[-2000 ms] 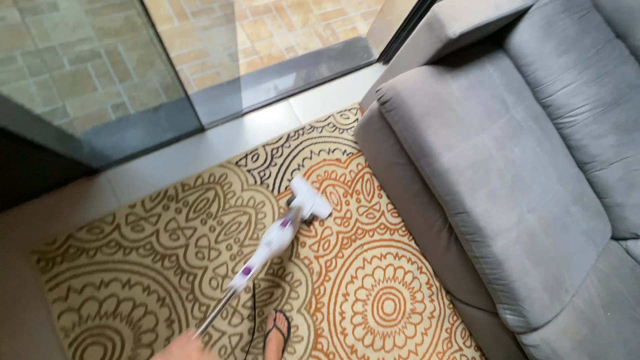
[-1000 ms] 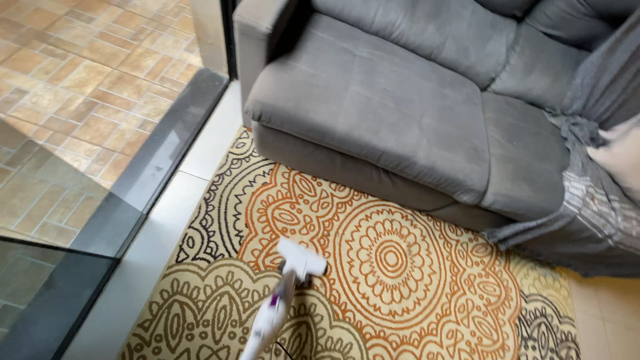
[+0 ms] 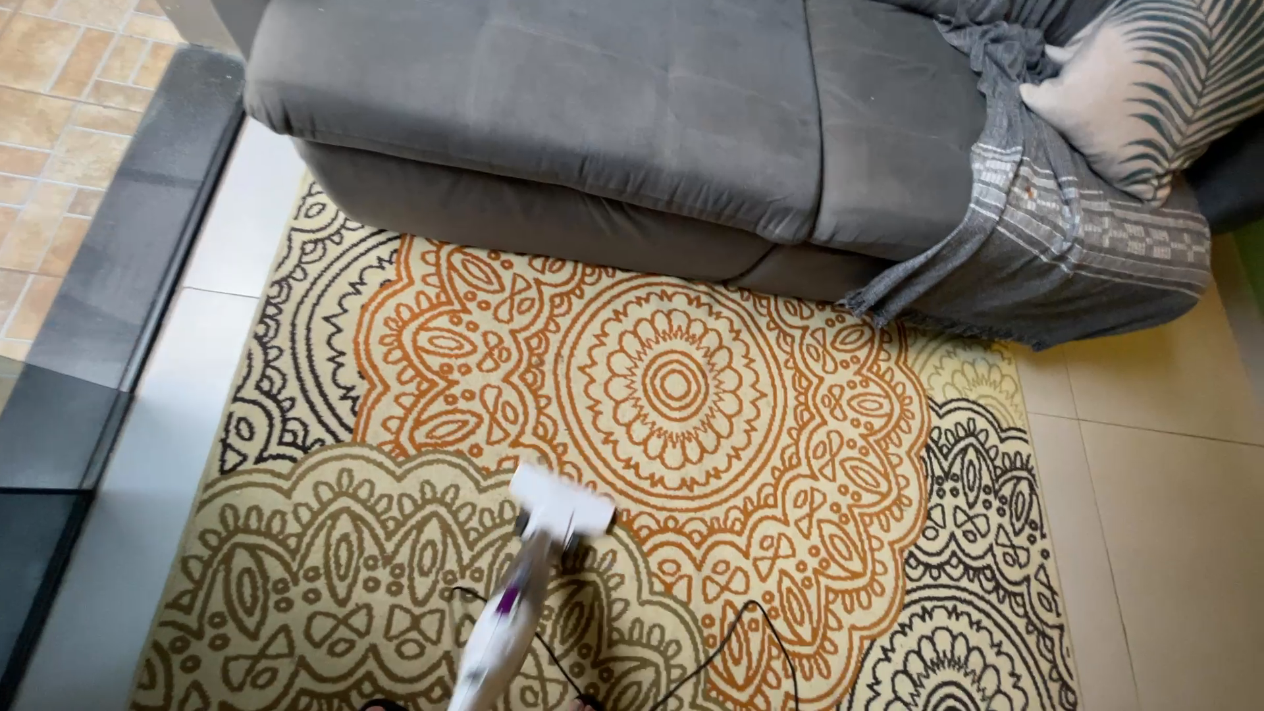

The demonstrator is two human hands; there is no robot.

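A white stick vacuum cleaner (image 3: 499, 632) with a purple detail leans up from the bottom edge of the head view. Its white floor head (image 3: 561, 502) rests on the patterned rug (image 3: 676, 385), just below the large orange medallion, and looks slightly blurred. Neither of my hands shows now, and the upper end of the vacuum lies below the frame. A thin black cord (image 3: 726, 637) runs loosely over the rug to the right of the vacuum.
A grey sofa (image 3: 553, 109) spans the rug's far side, with a fringed grey throw (image 3: 1066, 237) and a leaf-patterned cushion (image 3: 1155, 99) at its right end. At left is a dark sliding-door track (image 3: 163, 247). Pale floor tiles (image 3: 1165, 513) border the rug at right.
The view has swung right, bringing the throw and cushion into sight. A hand on the vacuum's tube, seen two seconds ago, is out of frame. The floor head has moved away from the sofa.
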